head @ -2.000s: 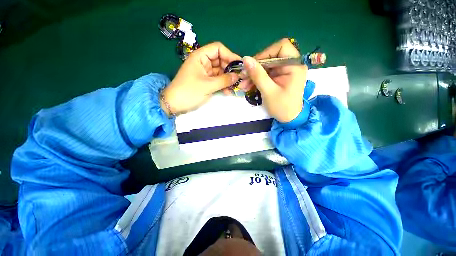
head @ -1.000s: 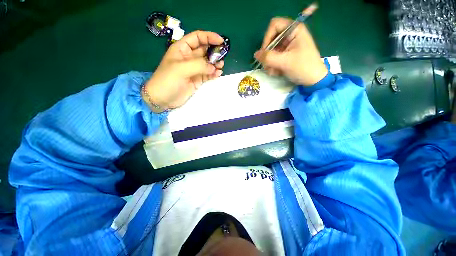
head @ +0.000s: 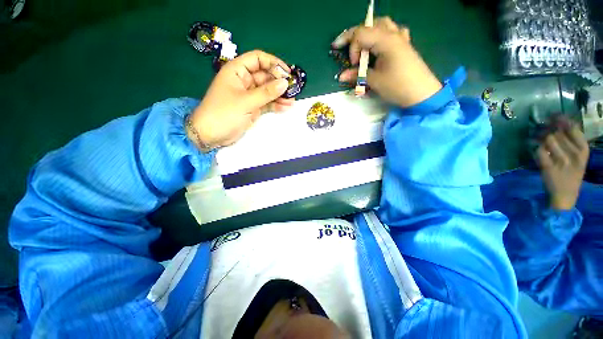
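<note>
My left hand [head: 241, 99] holds a black round module [head: 295, 81] by its edge in the fingertips, above the back edge of the white work board [head: 264, 151]. My right hand [head: 390, 63] holds a slim pale tweezers-like tool [head: 365, 49], its reddish end pointing down toward the board. The right fingertips are around another small dark part [head: 342, 53] over the green mat; whether they grip it is unclear. A gold disc with dark marks [head: 321, 116] lies on the board, between and in front of my hands.
A black strip [head: 304, 164] runs along the board. Dark modules with white tabs [head: 206, 40] lie beyond my left hand. A clear blister tray [head: 549, 40] stands at the far right. Small curved metal parts [head: 508, 108] lie right of my sleeve. A neighbour's blurred hand [head: 562, 159] is at the right.
My hands have moved apart, the left still holding the black module. The gold disc has come into view on the board. The tool has swung round in my right hand. A neighbour's hand has appeared.
</note>
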